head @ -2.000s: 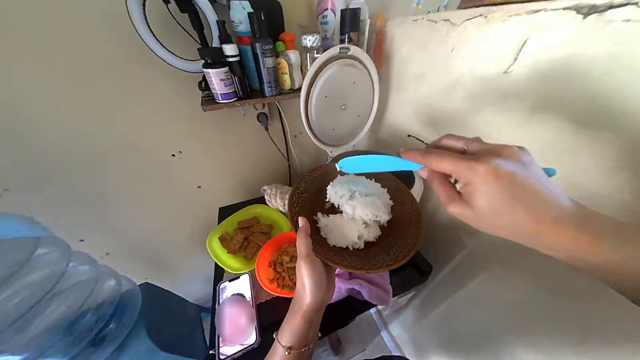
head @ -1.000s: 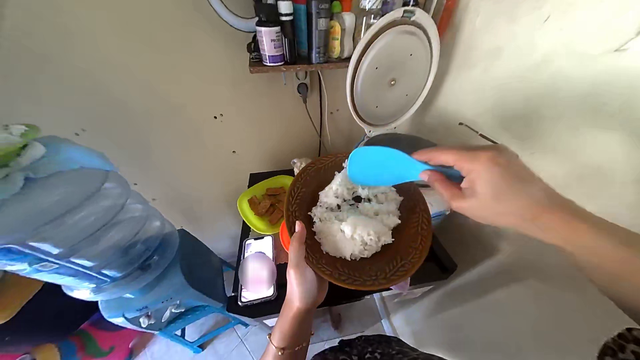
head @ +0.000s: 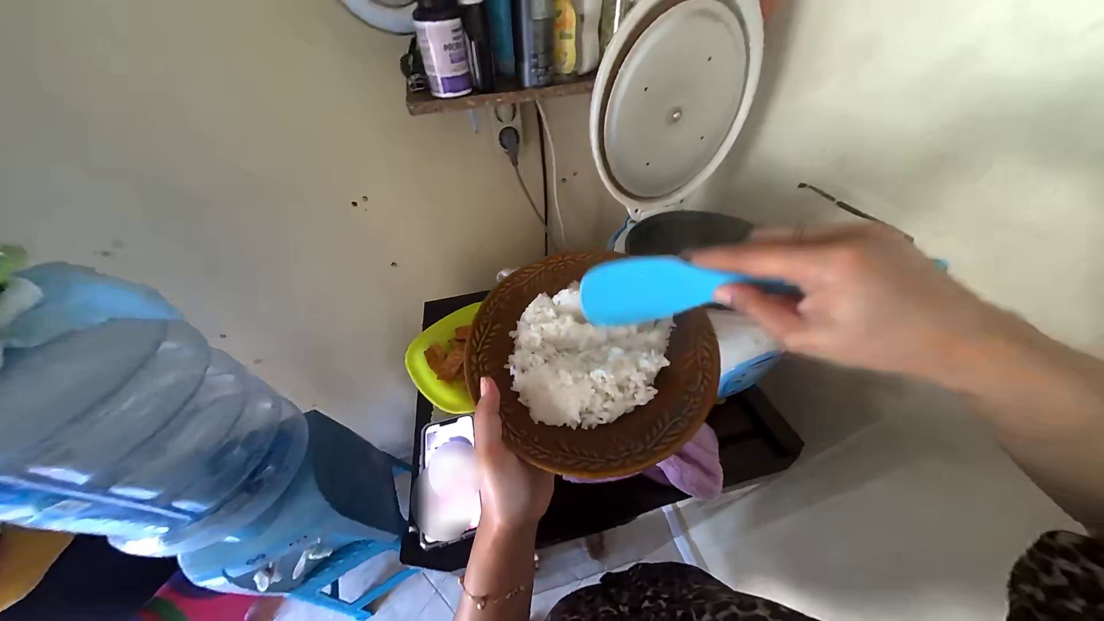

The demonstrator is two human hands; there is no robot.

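Note:
My left hand [head: 511, 470] holds a brown plate with a leaf-patterned rim [head: 595, 453] by its lower left edge. White rice [head: 591, 366] lies spread over the middle of the plate. My right hand [head: 862, 297], somewhat blurred, grips the handle of a blue rice paddle [head: 642, 291]; the paddle's blade is over the upper part of the rice, and whether it touches cannot be told. Behind the plate stands a rice cooker [head: 749, 345] with its lid [head: 677, 99] raised and its dark inner pot [head: 686, 231] partly hidden by the plate and my right hand.
A yellow-green dish [head: 423, 366] with brown food pieces [head: 448, 358], a phone [head: 447, 492] and a pink cloth [head: 697, 461] are on the black table [head: 586, 517]. A large water bottle [head: 129, 414] stands left. Bottles line a wall shelf [head: 509, 95]; a plug with cords is below.
More rice lies on the plate than two seconds ago. The plate now hides the orange bowl seen in the earlier frames. The view has shifted, showing more of the water bottle.

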